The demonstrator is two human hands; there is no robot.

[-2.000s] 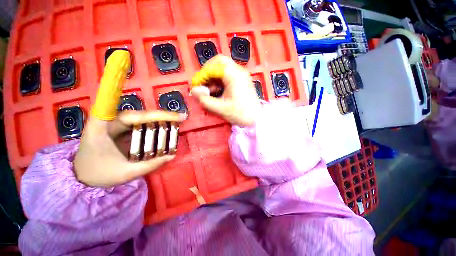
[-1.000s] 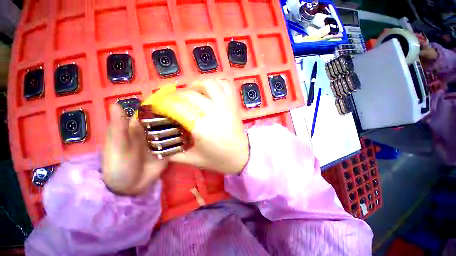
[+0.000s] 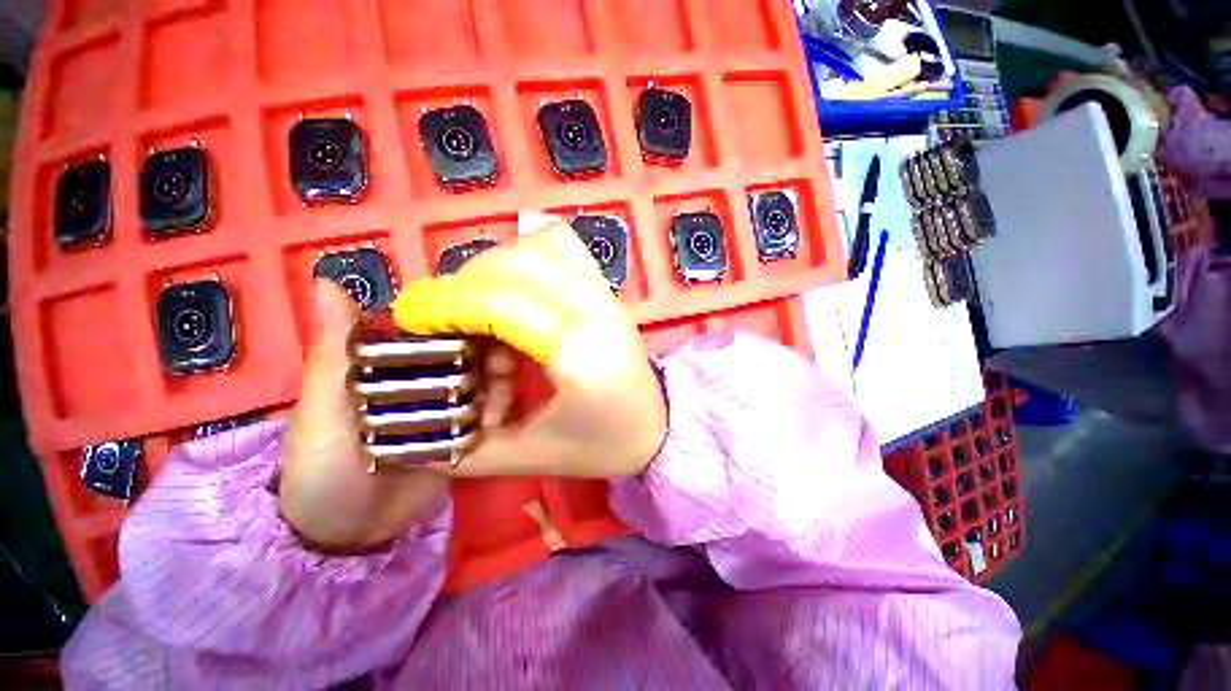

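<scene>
A group of watch heads (image 3: 416,405) is held together in front of me, seen edge-on as several parallel metallic bars. My left hand (image 3: 328,452) holds it from the left side. My right hand (image 3: 587,378) grips it from the right, with a yellow finger cot (image 3: 506,304) reaching over its top edge. The fingers behind the group are hidden. A small white piece (image 3: 541,222) shows above my right hand; I cannot tell if it is held. The red compartment tray (image 3: 540,61) below holds watch heads (image 3: 328,155) with sensor backs up.
A second red tray (image 3: 502,556) lies under the first. To the right are a blue bin (image 3: 891,111), a paper sheet (image 3: 932,378) with two pens, spare watch heads (image 3: 952,223) by a white box (image 3: 1060,243), and smaller red trays (image 3: 956,473). Another person's sleeve is at the right edge.
Two seconds ago my left hand alone held the group and my right hand was over the tray. Now both hands are on it. Since one second ago the tilted bars have become nearly level.
</scene>
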